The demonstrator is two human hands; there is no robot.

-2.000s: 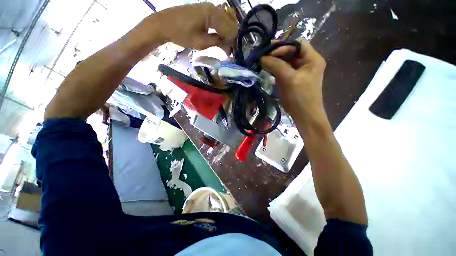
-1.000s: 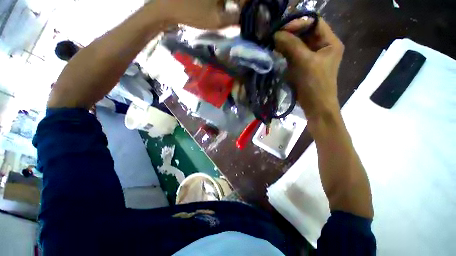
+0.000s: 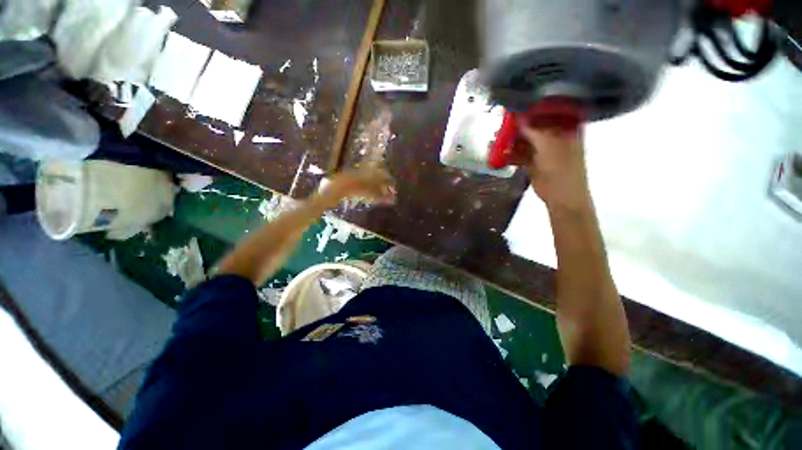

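The electric cloth cutter (image 3: pixel 576 53), a bulky grey motor with red parts, is at the upper right, cut off by the top edge. My right hand (image 3: pixel 552 154) is closed round its red handle below the motor. The black cable (image 3: pixel 734 44) hangs in loops at the motor's right side. My left hand (image 3: pixel 365 185) is over the table's near edge, slightly blurred; nothing shows in it, and its fingers look apart. A white plate (image 3: pixel 466 127) lies on the dark table beside the red handle, partly hidden by it.
The fabric lay (image 3: pixel 703 202) covers the right side. A small box (image 3: pixel 400 66) and wooden strip (image 3: pixel 359 88) lie on the table (image 3: pixel 422 198). White cut pieces (image 3: pixel 224 88) are at left. Cream buckets (image 3: pixel 132 198), (image 3: pixel 303 303) and scraps (image 3: pixel 185 264) are on the green floor.
My left hand has left the cable and moved down to the table edge. My right hand has gone from the cable to the cutter's handle. The cutter now appears large at upper right; the view has shifted.
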